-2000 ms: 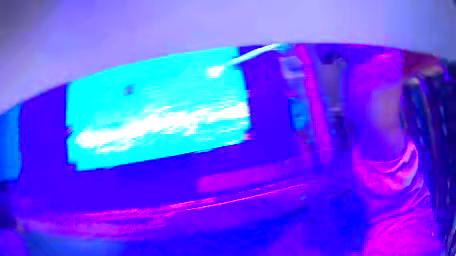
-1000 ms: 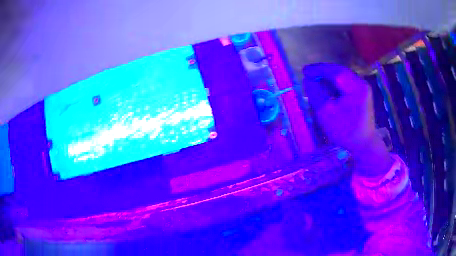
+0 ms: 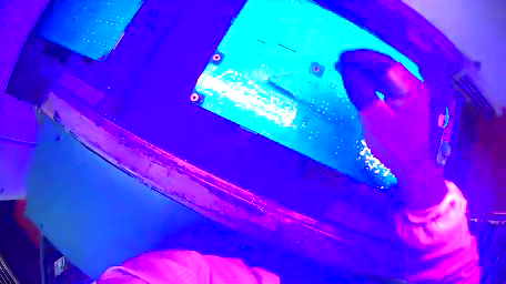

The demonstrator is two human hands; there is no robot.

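Observation:
A large circuit board (image 3: 333, 138) glows cyan on the dark booth surface, with ringed holes at its left corners and one near the middle. My right hand (image 3: 383, 100) is over the board's right part, its dark fingertips pinched in the same grip that held the thin brush a second ago. The brush stick is hard to make out against the glow; a faint dark streak lies on the board left of the fingers. My left hand is not in view; only my left sleeve (image 3: 188, 269) shows at the bottom edge.
A second board (image 3: 91, 28) glows blue at the upper left. The booth's worn front edge (image 3: 166, 172) curves across below the boards. Small items (image 3: 444, 150) lie right of my right hand. A pale hood (image 3: 471, 44) hangs at the upper right.
The view has swung and tilted. My right hand has moved from beside the cup on the right to over the large board. More of the second board and my left sleeve now show.

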